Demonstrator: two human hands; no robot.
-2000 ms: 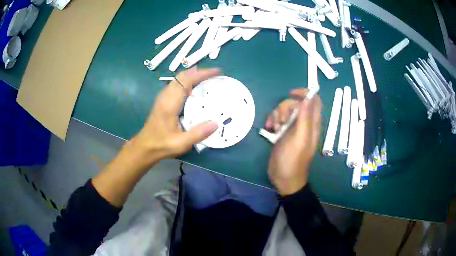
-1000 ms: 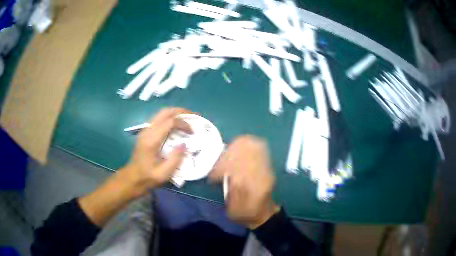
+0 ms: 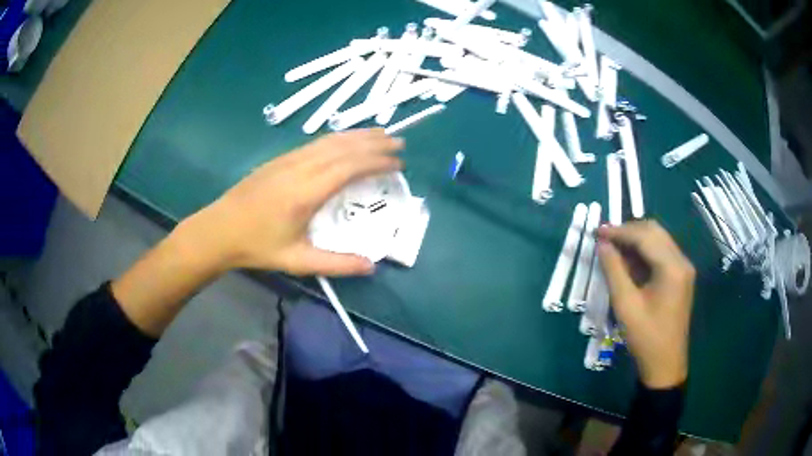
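A round white housing (image 3: 359, 214) with slots and a blocky side part lies under my left hand (image 3: 294, 209), near the bench's front edge. My left thumb and fingers close around its rim. One white stick (image 3: 343, 313) projects from it over the bench edge, and another (image 3: 416, 118) shows beyond my fingers. My right hand (image 3: 643, 285) is at the cabled antennas (image 3: 564, 256), fingertips near their upper ends; whether it grips one is unclear. A small blue-white tag (image 3: 458, 166) lies mid-bench, with a blurred dark streak running from it towards my right hand.
Loose white antennas (image 3: 463, 67) are piled at the back middle. A short white stick (image 3: 686, 150) and slim white sticks (image 3: 732, 214) lie at the right. A cardboard sheet (image 3: 111, 98) lies at the left, with blue bins (image 3: 27, 191) beyond. A pale rail (image 3: 659, 80) curves behind.
My right hand has moved from beside the housing to the cabled antennas at the right. The housing has turned, so its blocky part faces right and a stick points towards me.
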